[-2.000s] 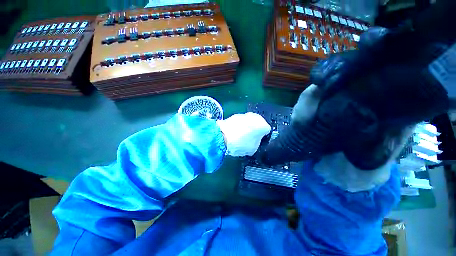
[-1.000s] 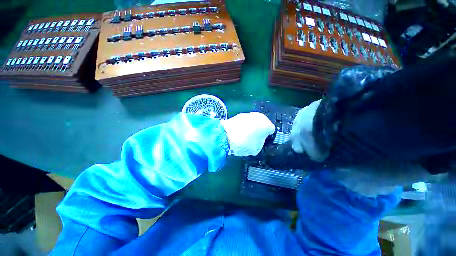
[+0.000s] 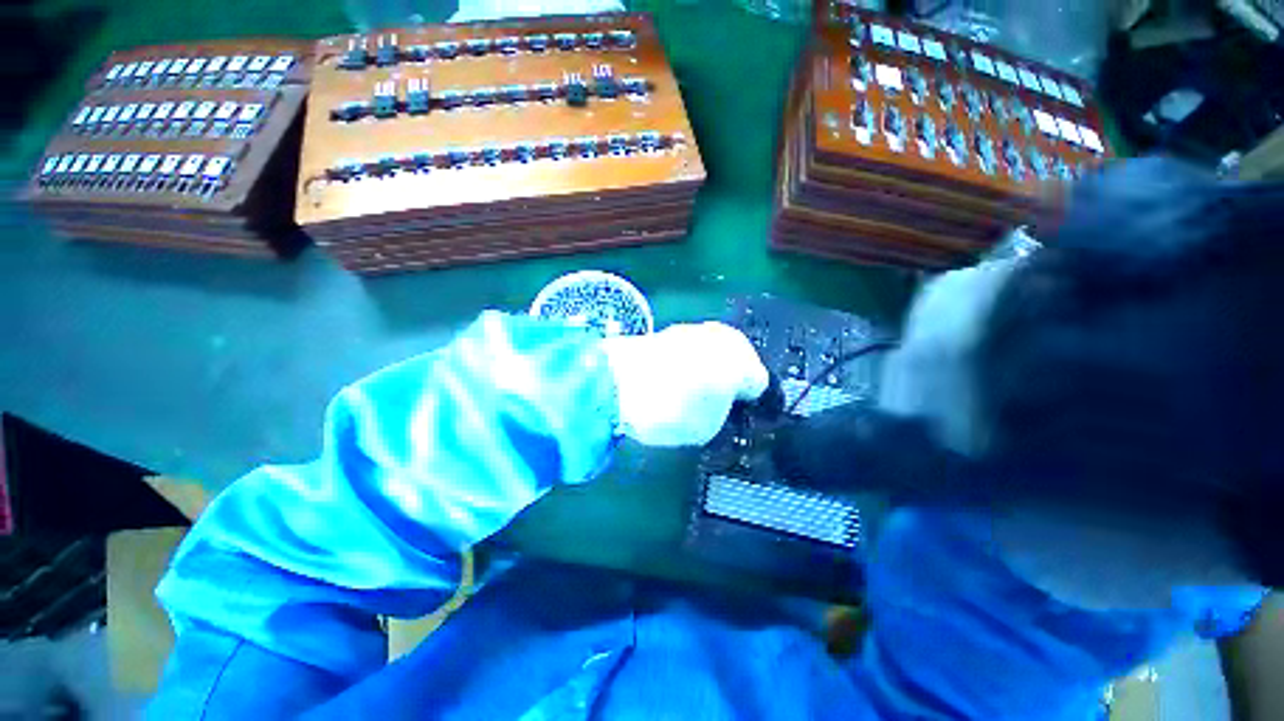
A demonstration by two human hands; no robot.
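The dark jig plate (image 3: 718, 530) lies in front of me, with silver ribbed heat sinks (image 3: 783, 510) in its near part and small upright black parts farther back. My left hand (image 3: 690, 383), in a white glove with dark fingertips, rests at the jig's left side; its fingers are bent down and what they pinch is hidden. My right hand (image 3: 946, 349), white-gloved and blurred, is over the jig's right side around the electric screwdriver (image 3: 859, 448), a dark handle pointing left towards my left fingertips. The driver bit cannot be made out. A large dark blur covers the right side.
A white-rimmed screw bowl (image 3: 593, 300) stands behind my left wrist. Behind are an orange-brown tray stack (image 3: 507, 200) with black parts, a left stack (image 3: 155, 223) with pale-tabbed parts and a right stack (image 3: 887, 226) with silver-white pieces. Clear plastic (image 3: 1049, 31) lies at the rear right.
The view has shifted slightly, moving the stacks and bowl rightward in the picture. My right hand has moved right, showing more of the jig's rear. My left hand has stayed at the jig.
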